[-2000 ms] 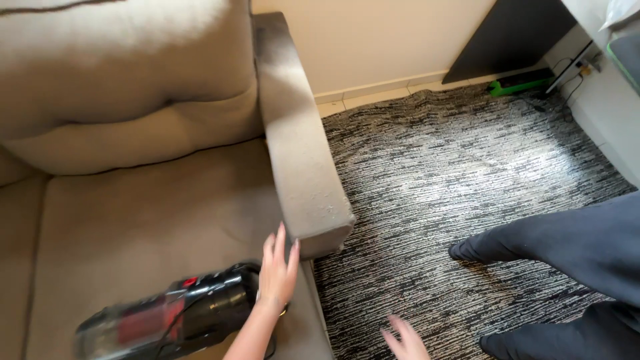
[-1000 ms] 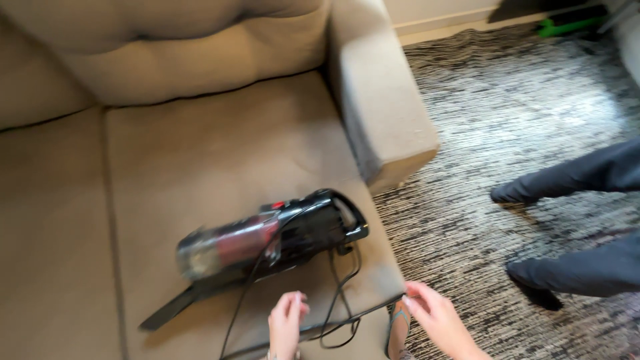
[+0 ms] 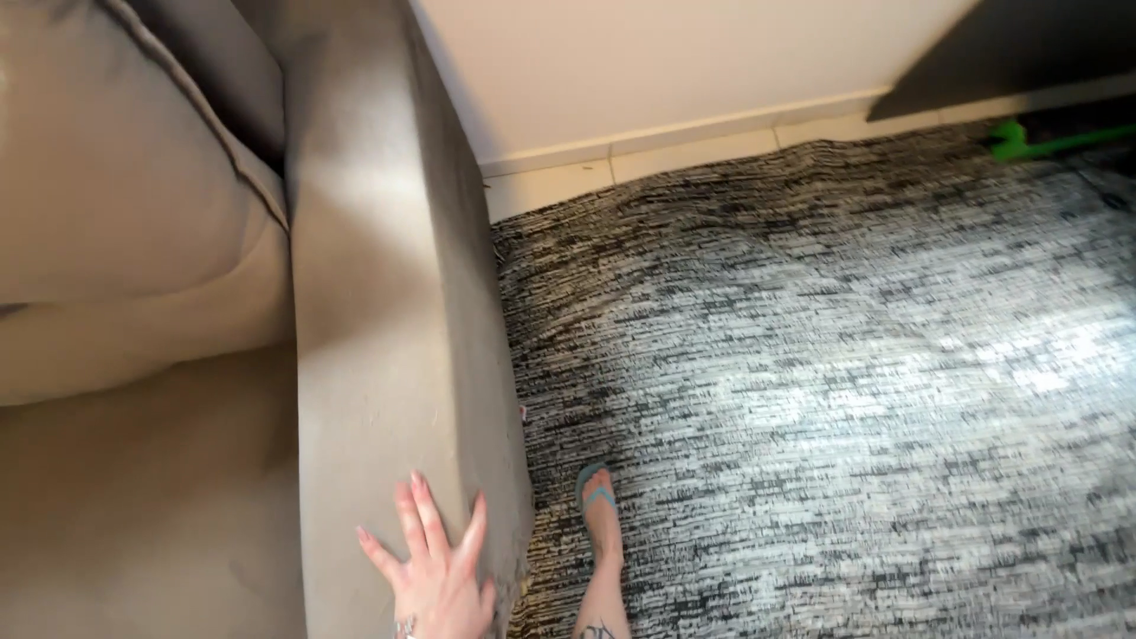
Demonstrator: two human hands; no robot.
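Observation:
My left hand (image 3: 439, 568) lies palm down, fingers spread, on the front part of the beige fabric sofa armrest (image 3: 373, 399), with nothing held in it. A bracelet shows at its wrist, at the bottom edge. My right hand is out of view. Left of the armrest are the sofa's seat cushion (image 3: 142, 497) and back cushion (image 3: 115, 195). Along the armrest's outer side, near my left hand, the fabric looks rough and worn.
A foot in a light blue flip-flop (image 3: 596, 497) stands beside the armrest on the black-and-white woven rug (image 3: 799, 399). Pale floor tiles (image 3: 692, 155) run along the wall. A green object (image 3: 1012, 142) and a dark panel (image 3: 1021, 62) are at the upper right.
My left hand has gone from beside the handheld vacuum's cord to the armrest. The vacuum, my right hand and the other person's legs have left view as the view shifted right.

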